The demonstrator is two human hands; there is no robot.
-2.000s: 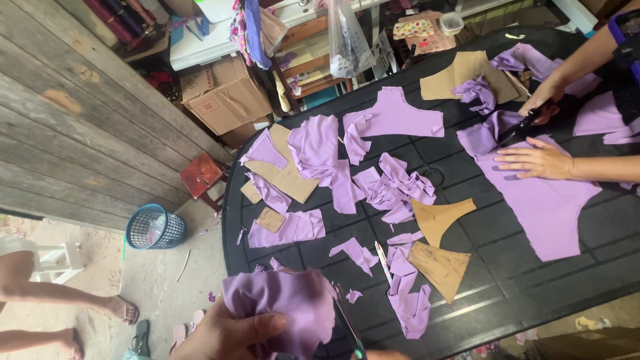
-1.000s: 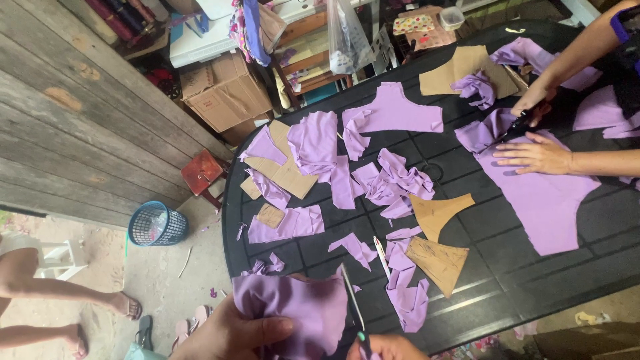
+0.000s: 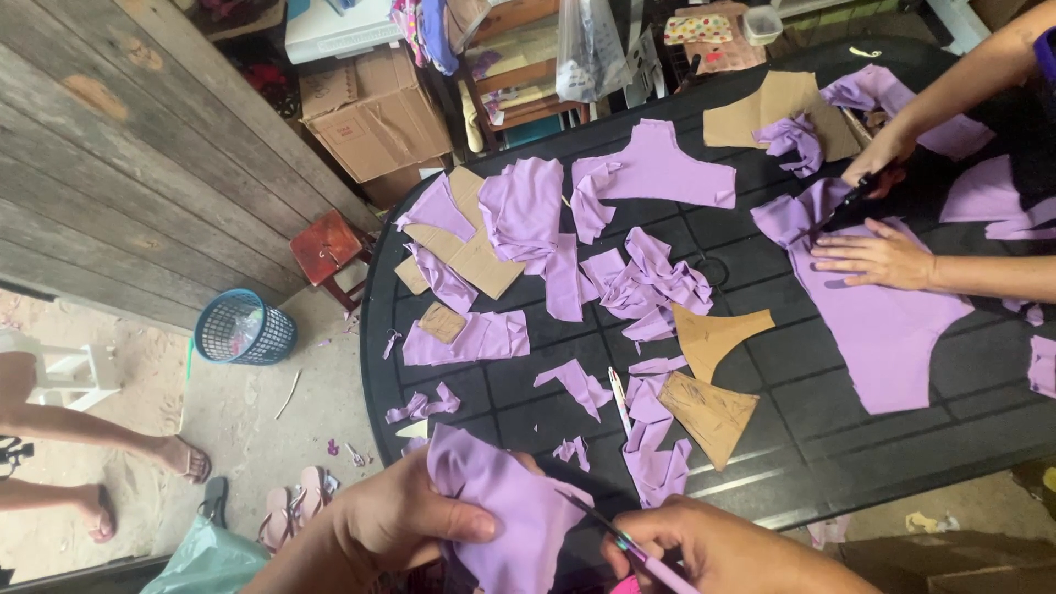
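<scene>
My left hand (image 3: 412, 516) pinches a layered piece of purple fabric (image 3: 503, 503), thumb on top, over the near edge of the black table (image 3: 511, 396). My right hand (image 3: 693, 536) holds scissors with purple handles (image 3: 631, 544), whose blades lie at the right edge of that fabric. Beyond them on the table are narrow purple scraps (image 3: 660, 445), a pen (image 3: 619, 400), a marked brown cardboard pattern (image 3: 714, 417) and a curved cardboard pattern (image 3: 718, 338). A small cardboard piece (image 3: 442, 322) rests on folded purple cloth (image 3: 495, 337).
Across the table at right, a co-worker's hands (image 3: 879, 256) hold dark scissors and press a large purple panel (image 3: 899, 346). Left of the table are a red stool (image 3: 324, 247) and a blue basket (image 3: 246, 328). Another person's legs (image 3: 91, 429) show at far left.
The held fabric has turned and shifted, and the scissors now point up-left across its right edge; earlier they pointed more upward. The co-worker's hands stay at the same panel.
</scene>
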